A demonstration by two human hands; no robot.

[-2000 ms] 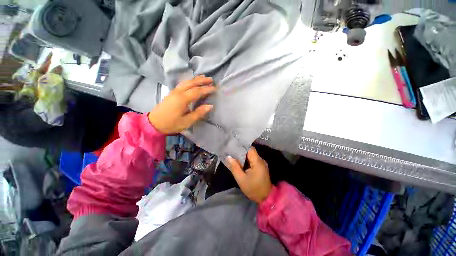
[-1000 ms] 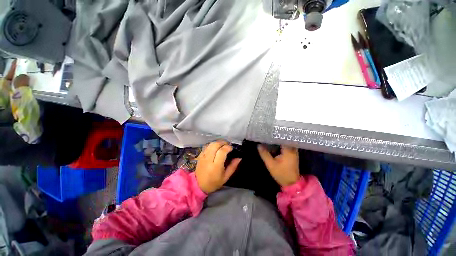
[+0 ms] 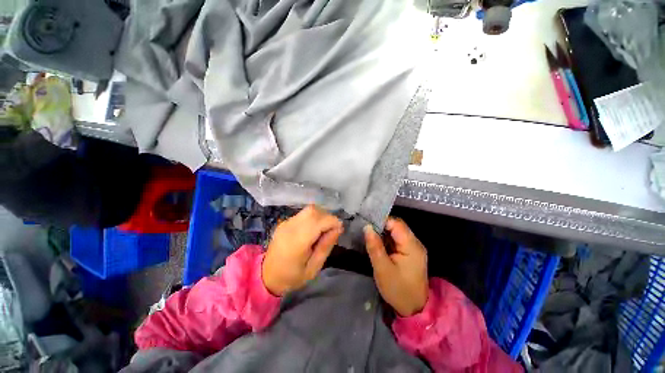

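A large light-grey garment piece lies in folds over the white machine table, and its lower edge hangs over the table's front edge. A darker grey band runs along its right side down to my hands. My left hand pinches the cloth's lower edge between thumb and fingers. My right hand pinches the lower corner by the darker band. The fingertips of both hands are close together just below the table edge. The exact layering of the cloth between them is hard to see.
The presser foot area is cut off at the top. Pens, a dark flat case and a white paper label lie right. A ruler lines the front edge. Blue baskets stand below. Another person's sleeve shows left.
My hands were under the table edge a second ago; now they are up at the cloth's lower edge and grip it. The darker band is pulled down over the edge. The view has shifted.
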